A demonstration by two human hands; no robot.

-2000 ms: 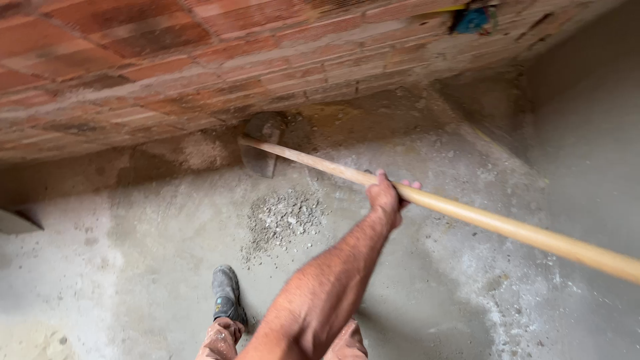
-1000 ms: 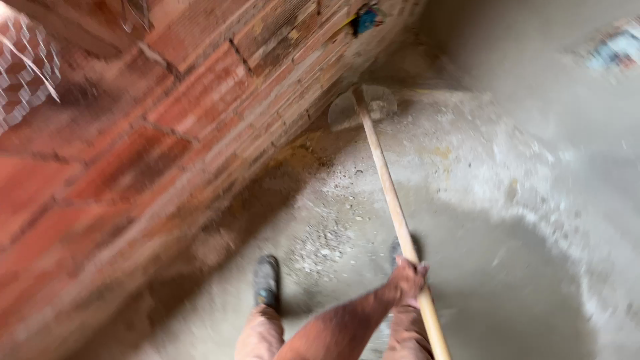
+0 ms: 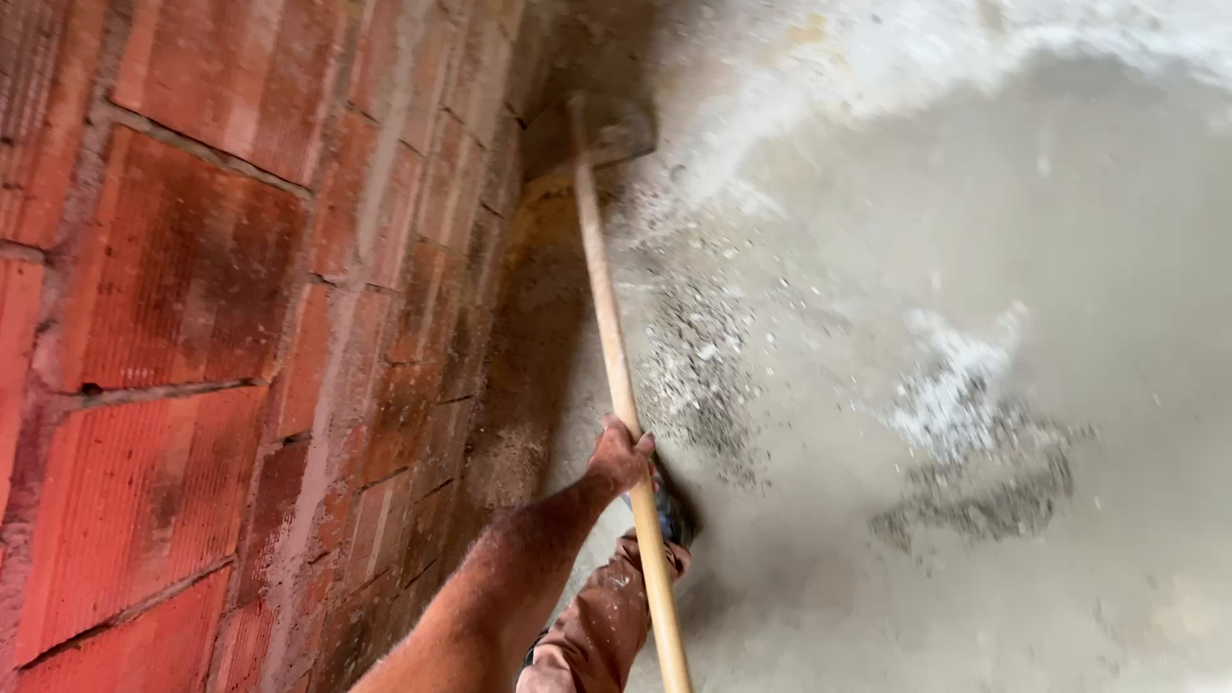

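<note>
My left hand (image 3: 624, 454) is closed around the pale wooden handle (image 3: 602, 298) of a long-handled tool, with my forearm coming up from the lower left. At the handle's far end, the blurred metal blade (image 3: 621, 135) is at the floor beside the foot of the brick wall; whether it is a hoe or a shovel I cannot tell. The handle's near end runs out of the bottom of the view, and my right hand is not visible. To the right of the handle, loose grey rubble (image 3: 703, 366) lies scattered on the concrete floor.
A red hollow-brick wall (image 3: 192, 260) with mortar joints fills the left side. More rubble and pale powder (image 3: 962, 414) lie on the floor at the right. My boot (image 3: 674, 510) and dusty trouser leg (image 3: 602, 616) are just below and beside my hand.
The view has turned strongly, with the wall now filling the left. My left hand keeps its grip on the handle. Rubble and powder farther right have come into view.
</note>
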